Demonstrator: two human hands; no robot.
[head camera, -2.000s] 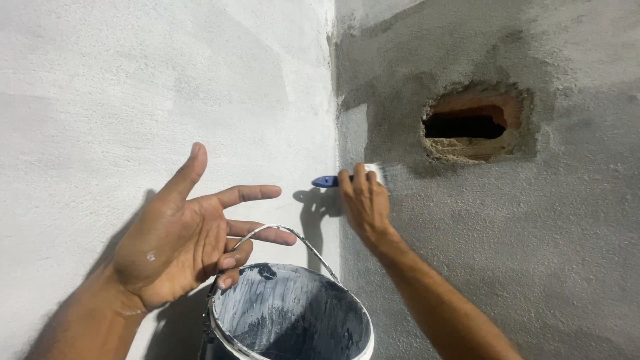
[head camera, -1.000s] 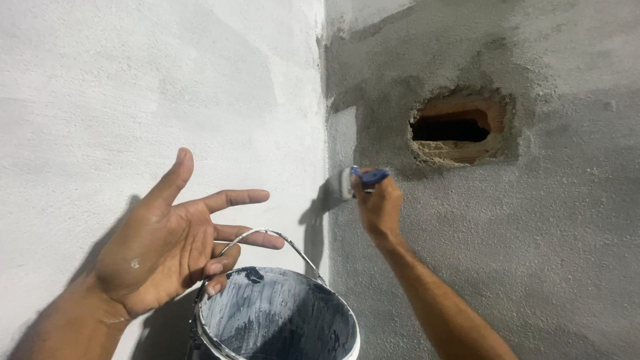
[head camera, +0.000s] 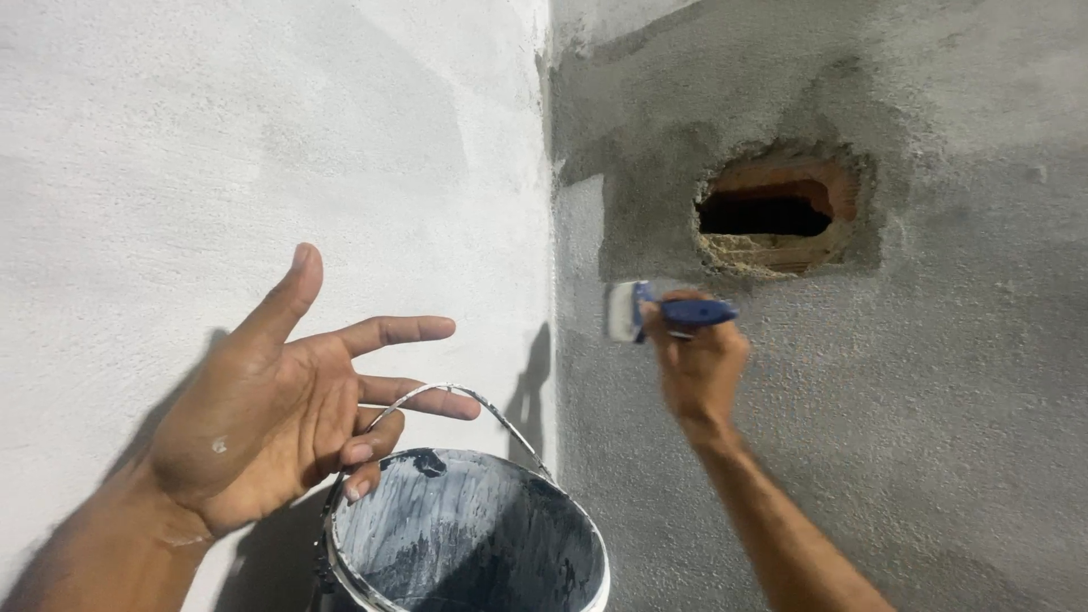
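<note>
My right hand (head camera: 701, 365) grips a paintbrush (head camera: 697, 312) with a blue handle, its pale bristles pointing left against the grey wall (head camera: 629, 442), just below and left of a broken hole. On the left, my left hand (head camera: 272, 416) has its palm turned up and its thumb and two fingers spread. Its ring and little fingers are curled around the wire handle of a bucket (head camera: 597, 544), which hangs from them. The bucket's inner wall is streaked with white and dark paint; its bottom is out of view.
A white-painted wall (head camera: 255, 153) meets the grey wall at a vertical corner right of my left hand. The rough hole (head camera: 765, 212) in the grey wall shows broken brick and a dark hollow, with darker plaster around it.
The brush was close to the corner in both earlier frames; my right hand has since moved it right, along the grey wall. My left hand keeps its hold on the bucket's handle.
</note>
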